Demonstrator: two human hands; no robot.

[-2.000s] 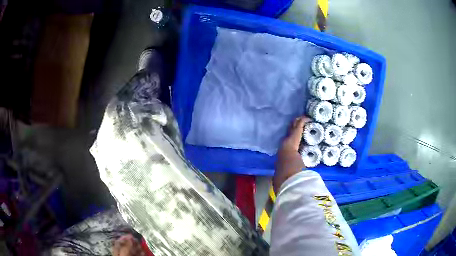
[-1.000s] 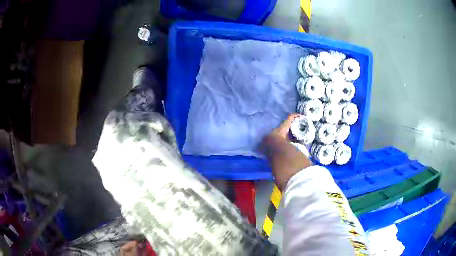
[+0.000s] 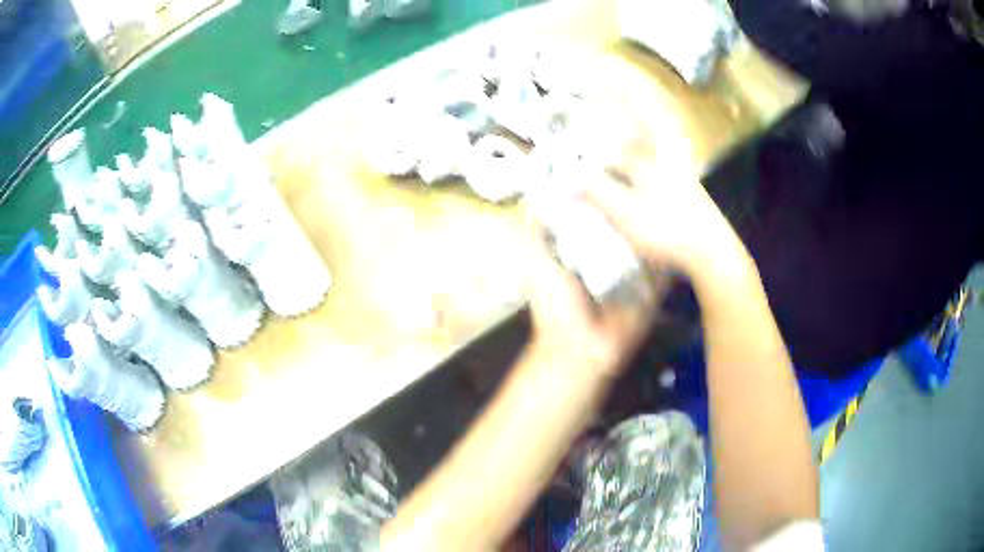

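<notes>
My left hand (image 3: pixel 577 313) and my right hand (image 3: pixel 674 221) are close together above the bench's front edge, both blurred. Between them they hold a pale tubular body (image 3: pixel 596 253), tilted; the fingers hide part of it. A loose pile of small scalloped rings (image 3: pixel 496 167) lies on the bench just beyond my hands. Several glued assemblies (image 3: pixel 178 280) stand upright in close rows at the left, with notched ends up.
The tan bench (image 3: pixel 378 323) curves along a green surface (image 3: pixel 356 70) with a few pale parts on it. A blue tray (image 3: pixel 81 453) with pale parts is at the lower left. A white bundle (image 3: pixel 685 32) lies at the back right. A dark-clothed person (image 3: pixel 863 194) is at the right.
The view has turned from the blue crate of assemblies on the floor to the bench. One hand was at the crate's assemblies; now both hands are together on a tubular body.
</notes>
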